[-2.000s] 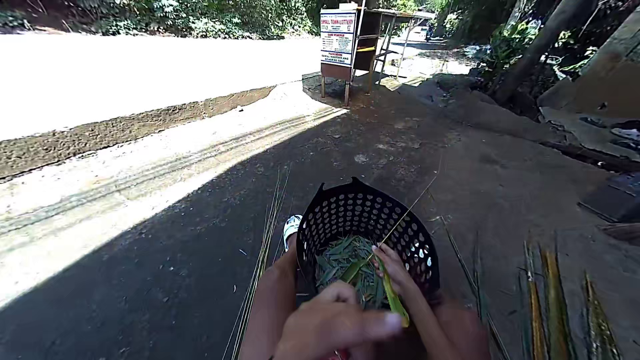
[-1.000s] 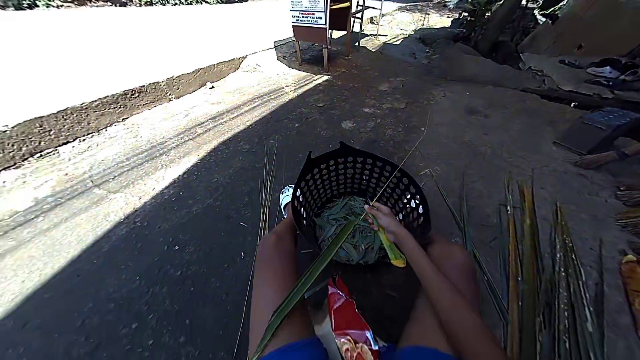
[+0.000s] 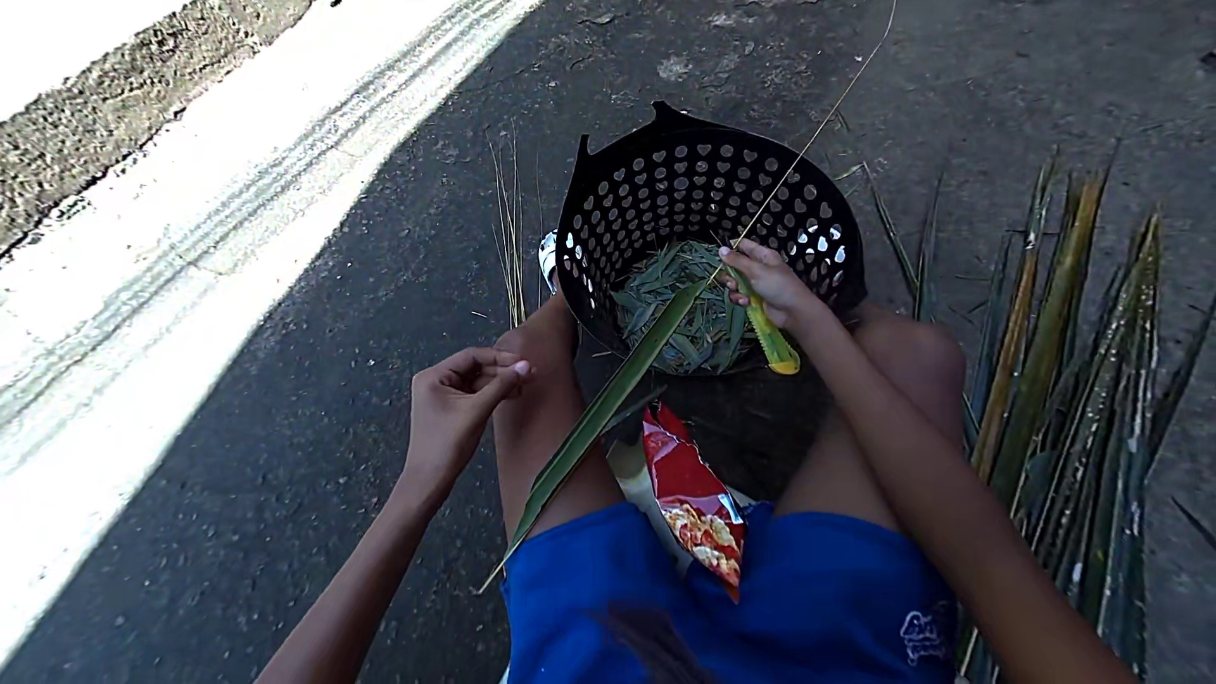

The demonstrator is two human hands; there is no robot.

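Note:
My right hand holds a yellow-green utility knife, handle end down, together with a long green palm leaflet. The leaflet slants down across my left thigh, and its thin pale midrib runs up beyond my fingers. My left hand, fingers curled with thumb near the index finger, hovers over my left knee, apart from the leaflet; nothing shows in it. Between my knees a black perforated plastic basket holds cut green leaf pieces.
A red snack bag lies between my thighs. Whole palm leaflets lie in a pile on the pavement at right. Thin stripped midribs lie left of the basket. A sunlit strip of concrete crosses the upper left.
My left hand, over the basket two seconds ago and not visible one second ago, is now above my left knee. My right hand still holds the knife and leaflet. The view has tilted down.

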